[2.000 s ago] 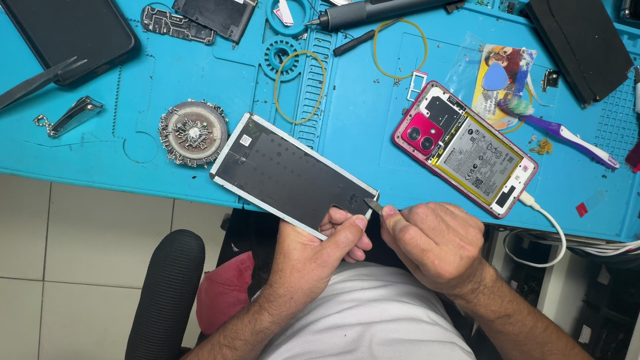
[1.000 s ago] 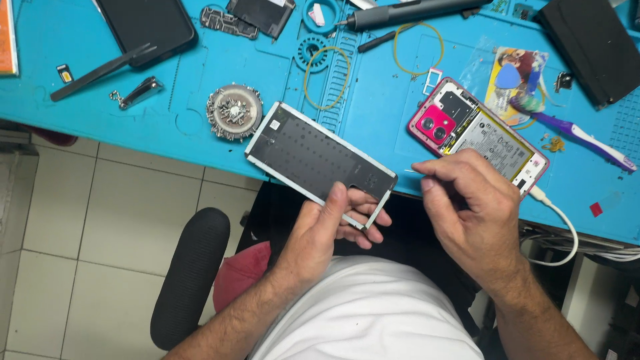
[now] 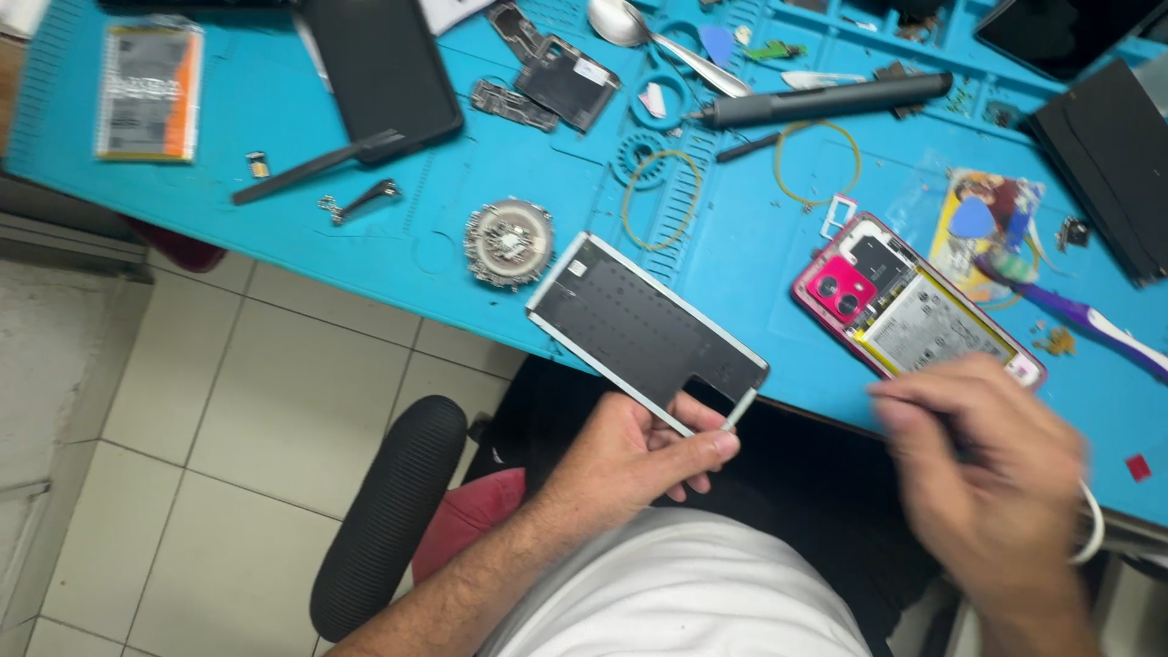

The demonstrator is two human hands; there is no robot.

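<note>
My left hand (image 3: 652, 447) grips the lower right corner of a smartphone back cover (image 3: 639, 319), its dark inner side facing up with pale strips along the edges and a camera cutout near the fingers. The cover's far end lies over the blue mat's edge. My right hand (image 3: 985, 465), blurred, hangs at the right with thumb and forefinger close together; whether anything is between them I cannot tell. Just beyond it lies an opened pink phone (image 3: 835, 287) with its battery (image 3: 931, 324) exposed, partly hidden by the hand. A white cable (image 3: 1090, 525) shows behind the wrist.
On the blue mat (image 3: 347, 260) are a round screw holder (image 3: 509, 243), tweezers (image 3: 301, 173), a nail clipper (image 3: 365, 199), rubber bands (image 3: 662, 201), a pen-shaped electric screwdriver (image 3: 826, 100), a spoon (image 3: 698, 64) and a purple-handled brush (image 3: 1086, 319). A chair armrest (image 3: 388, 520) stands at lower left.
Two seconds ago my right fingers were at the cover's right corner; they have moved away to the right. My left hand still holds the cover. The view has shifted left.
</note>
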